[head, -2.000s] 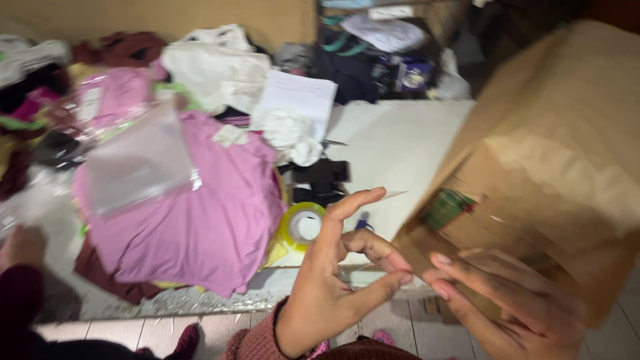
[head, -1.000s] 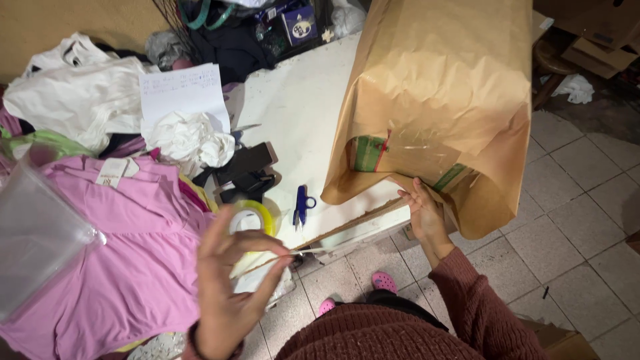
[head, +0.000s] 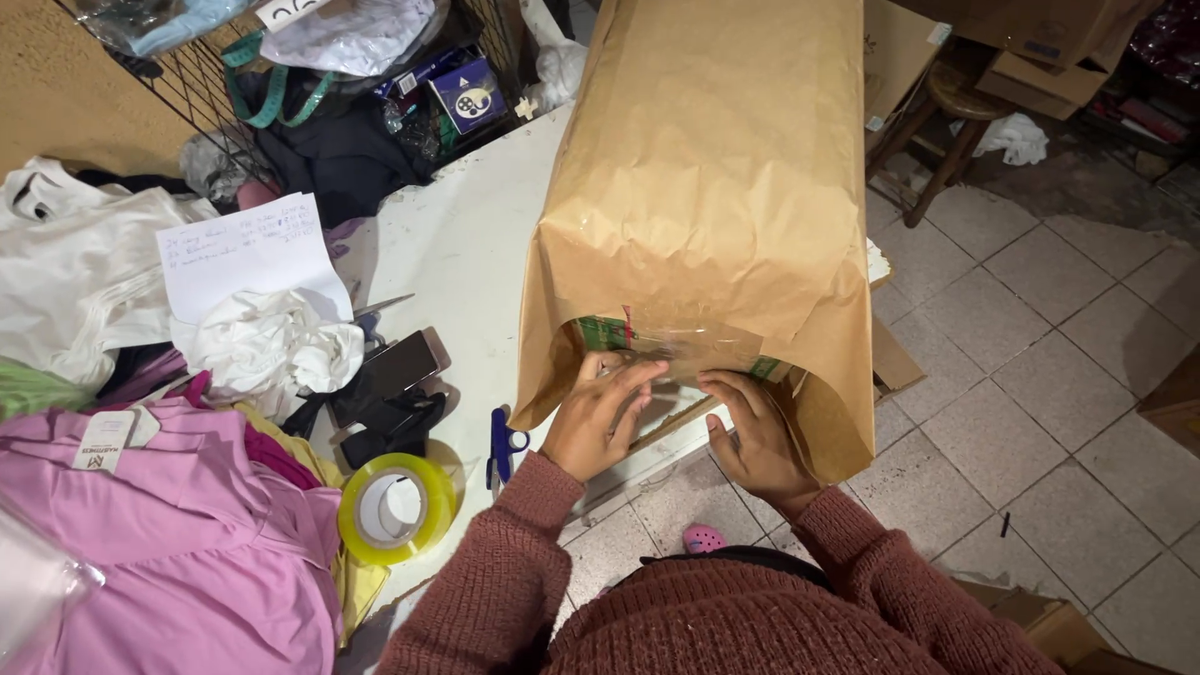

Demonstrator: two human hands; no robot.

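Observation:
A large box wrapped in brown kraft paper (head: 712, 187) lies on the white table (head: 450, 244), with paper flaps hanging loose at its near end. Clear packing tape (head: 698, 335) crosses the paper at that end, and green printing shows on the box beneath. My left hand (head: 605, 408) rests its fingertips on the taped near face. Beside it, my right hand (head: 757, 431) touches the same face, fingers bent, inside the right flap. Left of my hands lie blue thread snips (head: 502, 448) and a roll of yellowish clear tape (head: 396, 509).
Pink garments (head: 178, 534), a crumpled white cloth (head: 272, 347), a handwritten paper (head: 248, 246) and a black phone (head: 398, 364) lie at the left. Scissors (head: 384, 305) poke out near the paper. A wire basket (head: 187, 84) stands behind. A wooden stool (head: 956, 103) stands on the tiled floor.
My left hand has moved from beside the tape roll, where it held a small strip, to the box's near end. My right hand has gone from the flap's edge to the near face.

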